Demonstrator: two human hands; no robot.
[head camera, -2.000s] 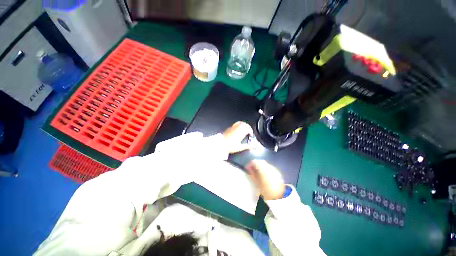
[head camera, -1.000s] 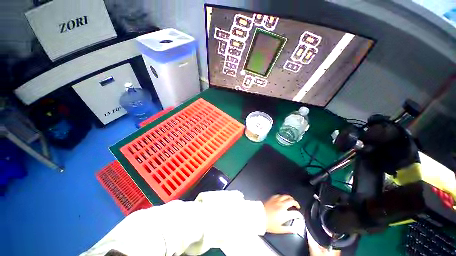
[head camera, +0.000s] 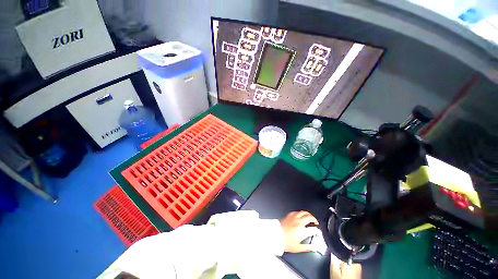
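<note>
My left hand (head camera: 299, 231) rests over the black plate (head camera: 273, 192), left of the microscope's lens ring, with a small white piece (head camera: 315, 241) at its fingertips. My right hand (head camera: 344, 269) shows only in part at the bottom edge, below the lens ring; what its fingers hold is hidden. The black microscope (head camera: 363, 229) stands over the plate with its lens ring close to both hands. The sensor module itself cannot be made out. The monitor (head camera: 300, 68) shows a magnified green-brown rectangle ringed by pale pads.
A partly filled red slotted tray (head camera: 191, 163) lies left of the plate, with a black smartphone (head camera: 228, 199) between. A lower red tray (head camera: 124, 217) sits below the bench edge. A round tub (head camera: 271, 141) and clear bottle (head camera: 308, 140) stand behind the plate. Dark module rows (head camera: 464, 253) lie far right.
The view has tilted up from the bench, bringing the monitor into sight and cutting off my right hand. Over the last second, my left hand stays beside the lens ring.
</note>
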